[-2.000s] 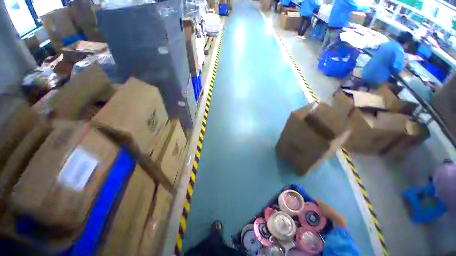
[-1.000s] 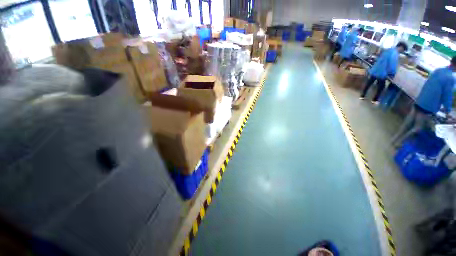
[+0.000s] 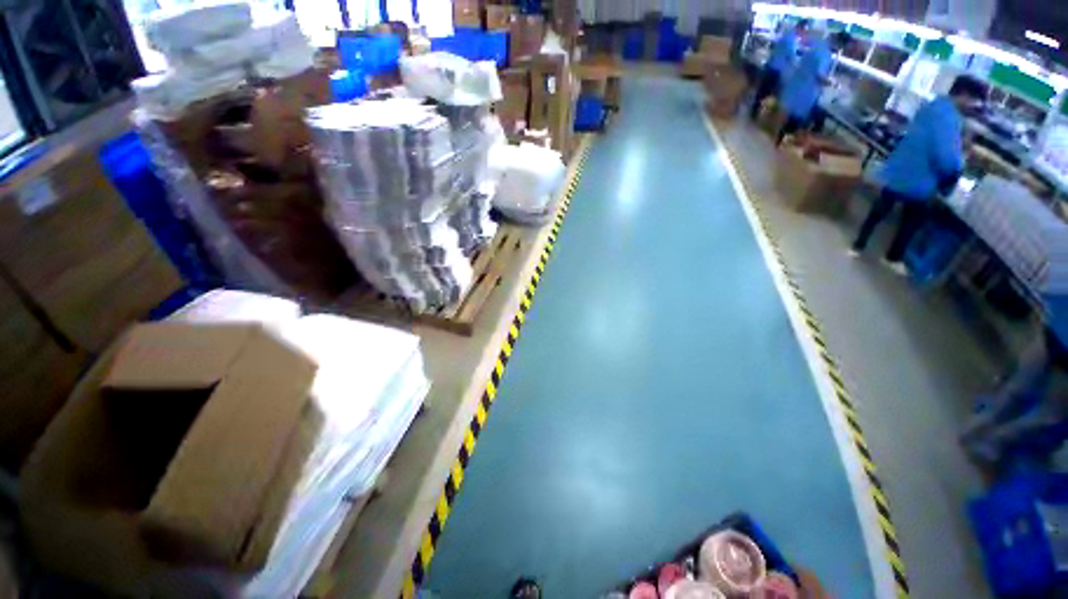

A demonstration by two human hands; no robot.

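Observation:
A parts tray with a dark blue rim (image 3: 740, 522) shows at the bottom edge, cut off by it. It holds several round housings, pink and cream; the largest is a cream-pink disc (image 3: 732, 562) near the tray's far corner. A small blurred part of my right hand (image 3: 810, 582) shows at the tray's right side, holding it; the rest is below the picture. My left hand is not in view.
The aisle (image 3: 621, 351) runs ahead between yellow-black tapes. On the left stand an open carton (image 3: 234, 468) on white sheets (image 3: 363, 386) and a white stack on a wooden pallet (image 3: 486, 287). People in blue work at the right bench; a blue bin (image 3: 1013, 532) stands at lower right.
The view has moved forward along the aisle, past the grey stack on the left. More of the tray shows now than one second ago, and part of my right hand has come into view.

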